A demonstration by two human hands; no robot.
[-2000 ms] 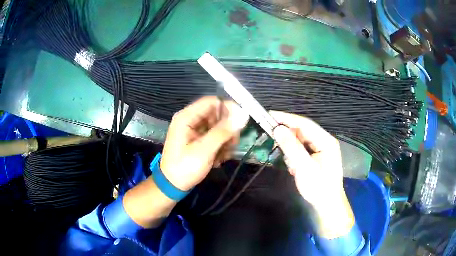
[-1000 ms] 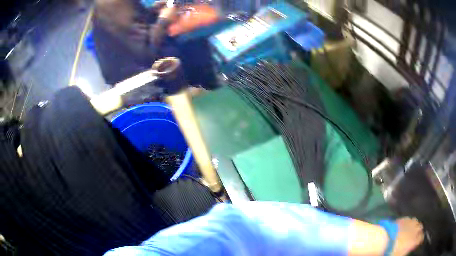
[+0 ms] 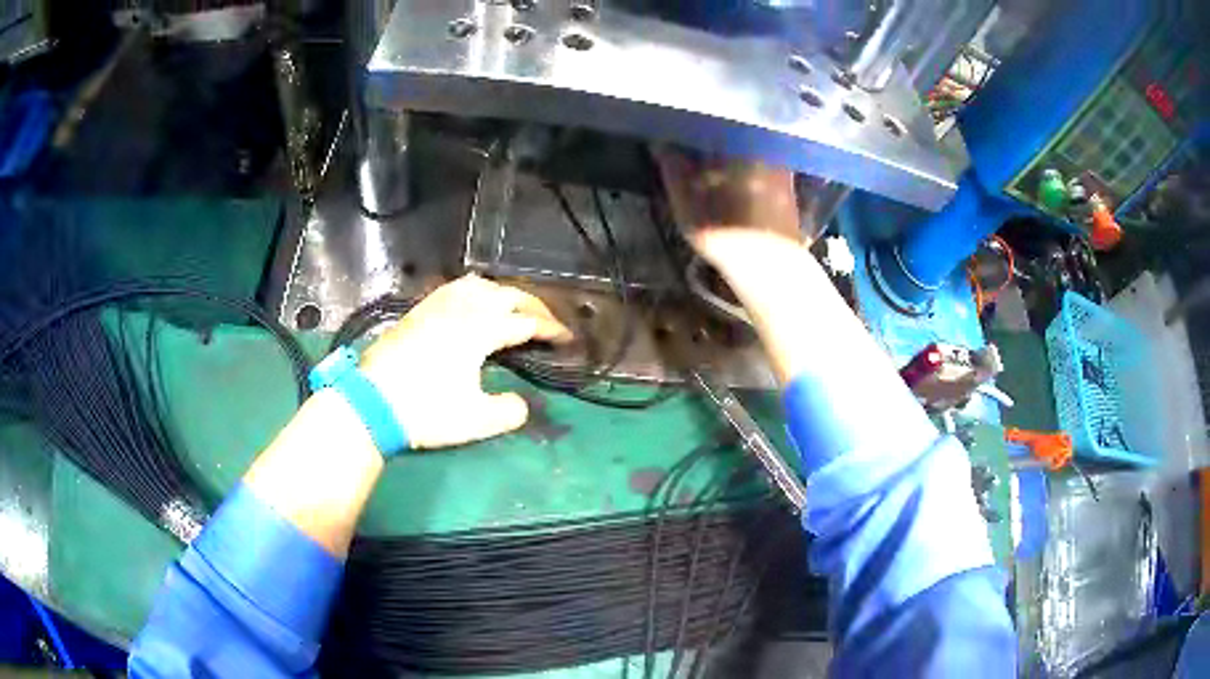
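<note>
My left hand (image 3: 451, 365), with a teal wristband, is over the front edge of the press bed, thumb and fingers apart, fingertips touching or just above some thin black cables (image 3: 584, 385). My right hand (image 3: 737, 199) reaches under the shiny upper platen (image 3: 664, 100); its fingers are dark and partly hidden, so its grip cannot be told. Cables run up onto the lower die plate (image 3: 537, 226) beside it. A narrow silver bar (image 3: 750, 438) lies aslant by my right forearm. A flat bundle of black cables (image 3: 531, 584) lies across the green mat (image 3: 571, 464).
A steel guide post (image 3: 384, 159) stands left of the die plate. On the right are a blue machine column (image 3: 949, 239), a control panel with buttons (image 3: 1101, 126), a small red-and-metal device (image 3: 949, 371), an orange-handled tool (image 3: 1039, 447) and a blue perforated basket (image 3: 1095, 385).
The view has swung back from the left side to the press. The silver bar, earlier in my hands, now lies near the bed. My right hand is now under the platen.
</note>
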